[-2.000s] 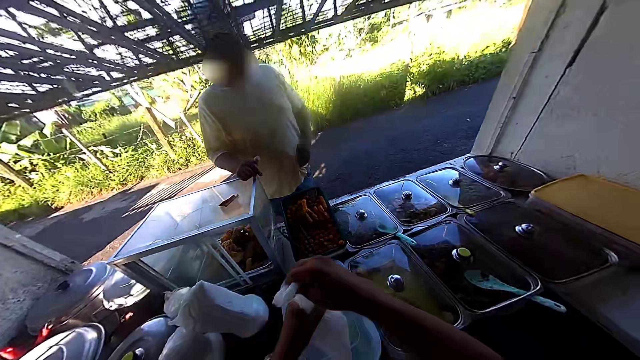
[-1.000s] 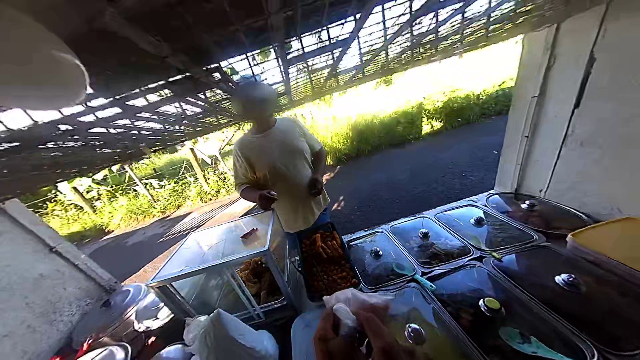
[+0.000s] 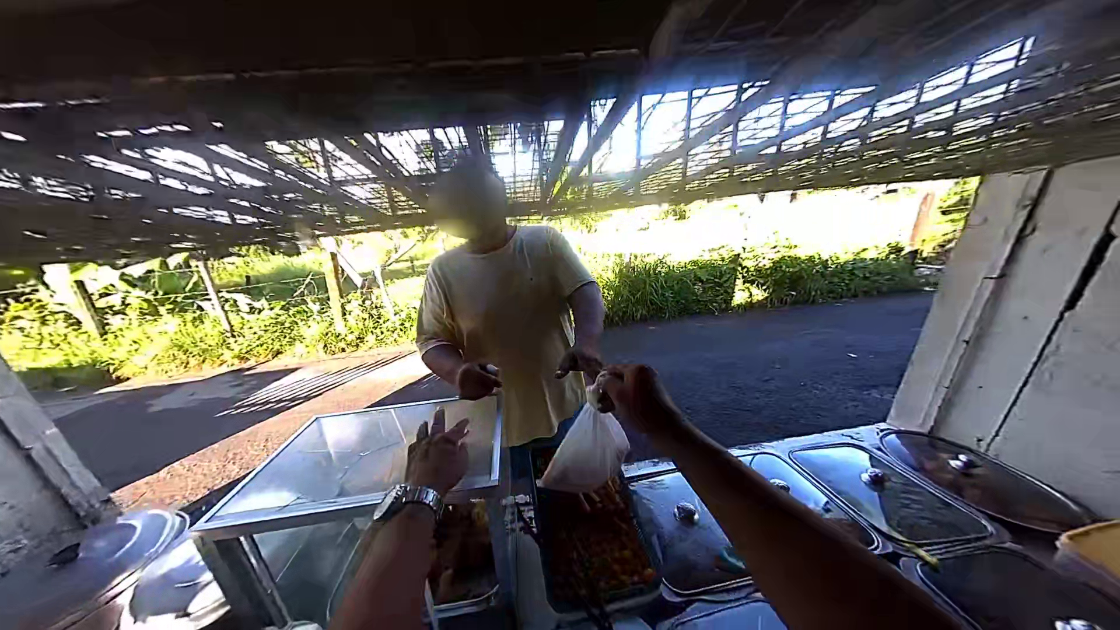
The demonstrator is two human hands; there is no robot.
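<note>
My right hand [image 3: 632, 394] grips the gathered top of a white plastic bag [image 3: 588, 451], which hangs over a dark tray of food [image 3: 599, 551]. My left hand [image 3: 437, 455], with a metal-banded watch [image 3: 409, 501] on its wrist, is raised palm down with fingers spread above the glass display case [image 3: 367, 446]; it holds nothing. Across the counter stands a person in a pale yellow T-shirt [image 3: 516, 324]. One of that person's hands [image 3: 579, 360] is close to the bag's top; whether it touches is unclear. The person's other hand [image 3: 478, 381] is over the case's far edge.
Lidded food trays [image 3: 853, 490] line the counter on the right, beside a cracked white wall [image 3: 1032, 332]. Round metal pots [image 3: 131, 560] stand at the lower left. A yellow container [image 3: 1094, 551] sits at the right edge. A low lattice roof [image 3: 350, 166] hangs overhead.
The bag has gone from low over the counter out towards the person, held in my right hand. My left hand has reached forward over the display case. The view has tilted upward.
</note>
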